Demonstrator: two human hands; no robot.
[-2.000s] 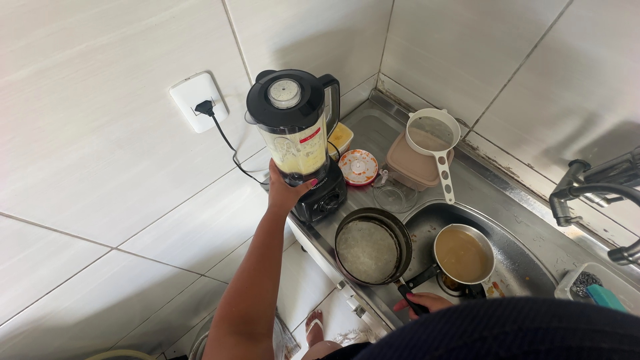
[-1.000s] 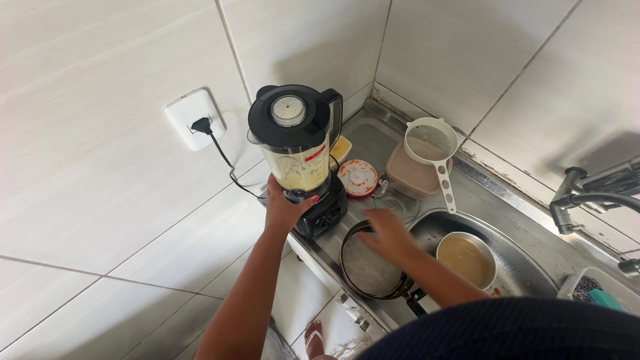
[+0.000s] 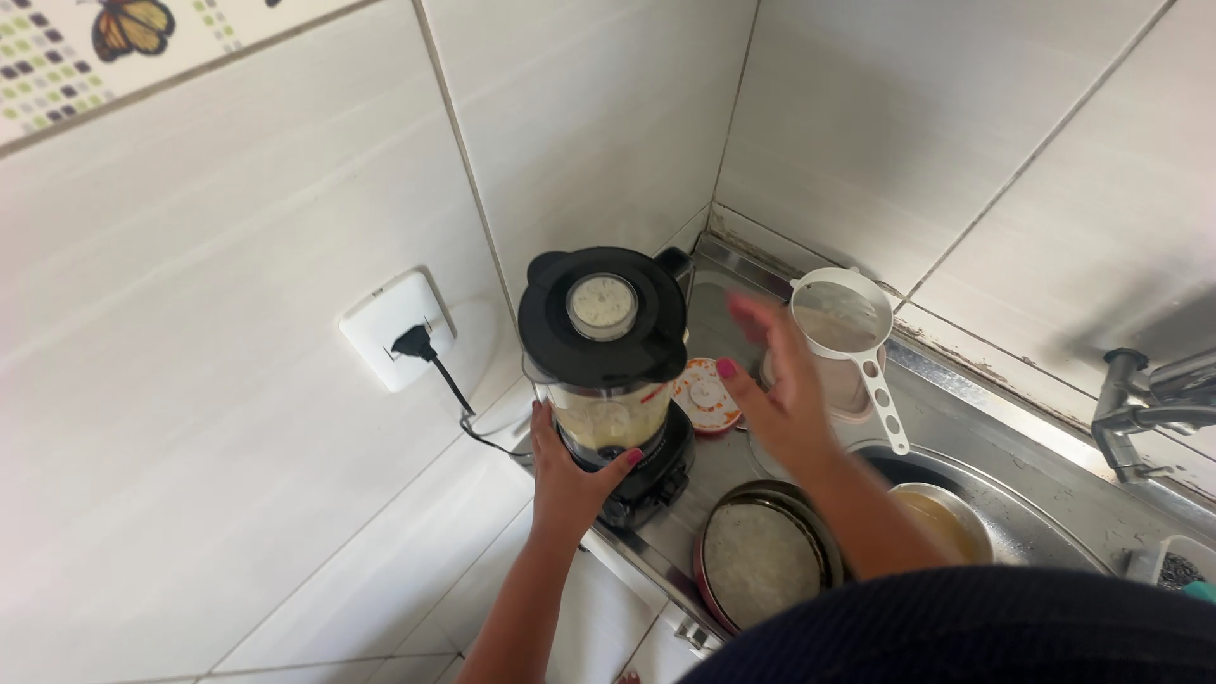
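A blender jar (image 3: 608,418) with pale yellow contents and a black lid (image 3: 603,318) stands upright on its black base (image 3: 660,475). My left hand (image 3: 575,480) grips the lower part of the jar from the left. My right hand (image 3: 779,380), somewhat blurred, is raised to the right of the jar, fingers apart and holding nothing. Below that hand, a frying pan (image 3: 760,560) rests on the steel counter. A round lid with orange marks (image 3: 706,397) lies between the blender and my right hand.
A white plastic strainer (image 3: 841,309) lies over a pinkish container (image 3: 855,389). In the steel sink (image 3: 1026,518) sits a pot of brownish liquid (image 3: 936,527). The faucet (image 3: 1130,413) is at right. A black plug (image 3: 413,342) sits in the wall outlet, its cord running toward the blender.
My right hand has left the frying pan's handle, passed over the pan and risen beside the blender jar. My left hand stays on the jar. The view has shifted.
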